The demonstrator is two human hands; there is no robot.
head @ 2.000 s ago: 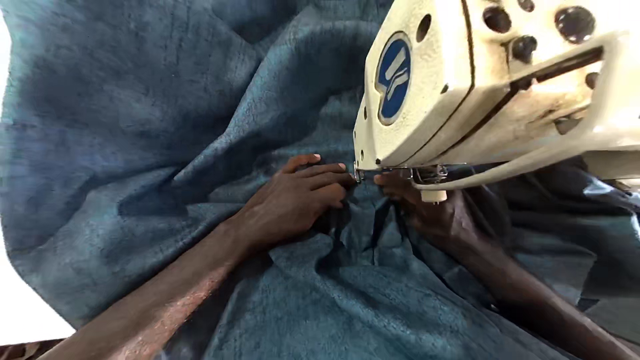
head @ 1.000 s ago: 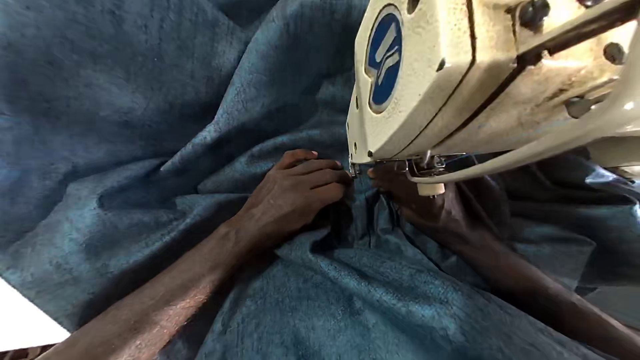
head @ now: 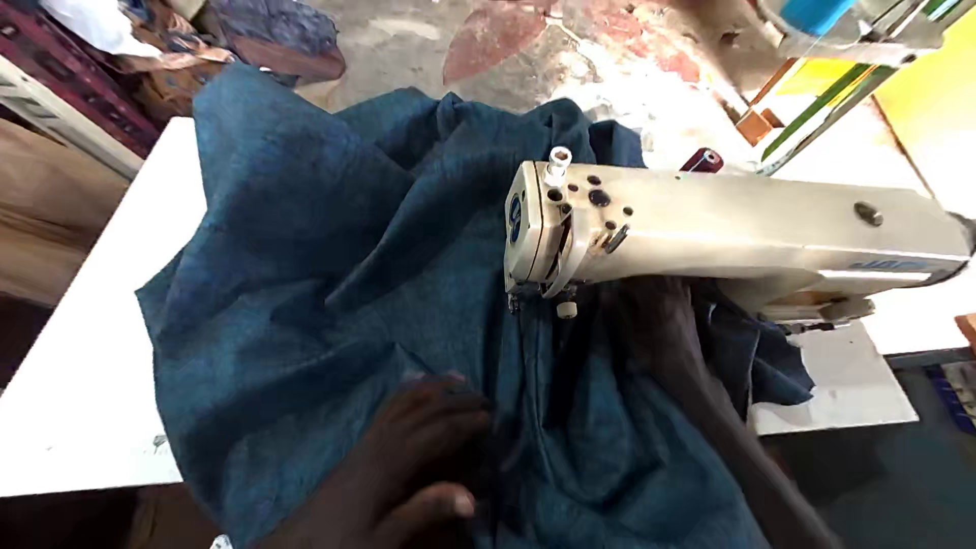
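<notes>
A large piece of blue-teal cloth (head: 305, 305) drapes over the table, bunched beneath the head of a cream industrial sewing machine (head: 686, 221). The presser foot (head: 513, 303) is over gathered folds. My left hand (head: 431, 435), slightly blurred, is low in front of the machine on the cloth, with its thumb apart from the bent fingers; whether it pinches cloth is unclear. My right hand (head: 659, 313) reaches under the machine's arm, right of the needle area, against the cloth; its fingers are hidden.
The white tabletop (head: 84, 358) shows at the left and right. A dark red thread spool (head: 702, 161) lies behind the machine. Crumpled fabrics (head: 267, 30) lie on the floor at the upper left. A thread stand with a blue cone (head: 816, 14) is at the upper right.
My left hand has left its place beside the presser foot and moved toward me. My right hand has shifted deeper under the machine's arm. The view has pulled back widely.
</notes>
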